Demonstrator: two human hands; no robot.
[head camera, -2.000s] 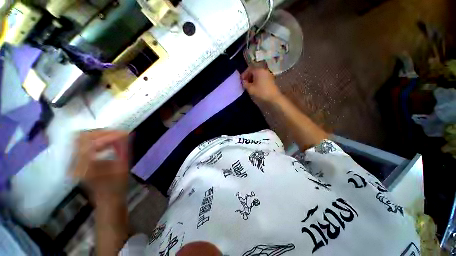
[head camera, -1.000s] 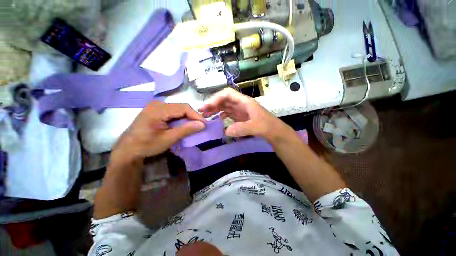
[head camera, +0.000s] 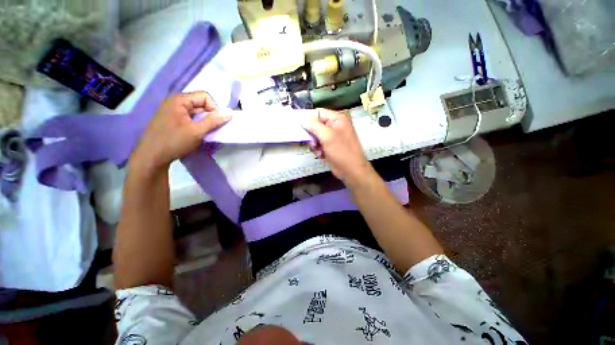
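A purple fabric band (head camera: 216, 180) hangs from my left hand (head camera: 179, 128) over the table edge. A pale, whitish-lilac stretch of band (head camera: 266, 126) is held level between my left hand and my right hand (head camera: 334, 138), both pinching its ends in front of the overlock machine (head camera: 350, 60). Another purple band (head camera: 317, 210) lies across my dark lap. The needle area is partly hidden behind the held band.
Joined purple bands (head camera: 128, 124) lie left of the machine. A lit phone (head camera: 85, 73) is back left, blue-handled snips (head camera: 478, 57) are on the right. A clear bin (head camera: 453, 168) with white scraps is below right. White cloth (head camera: 47, 222) drapes at the left.
Both hands have moved up and apart, from above the lap to over the machine table, and the band piece between them is now stretched out flat. A band hangs from the left hand.
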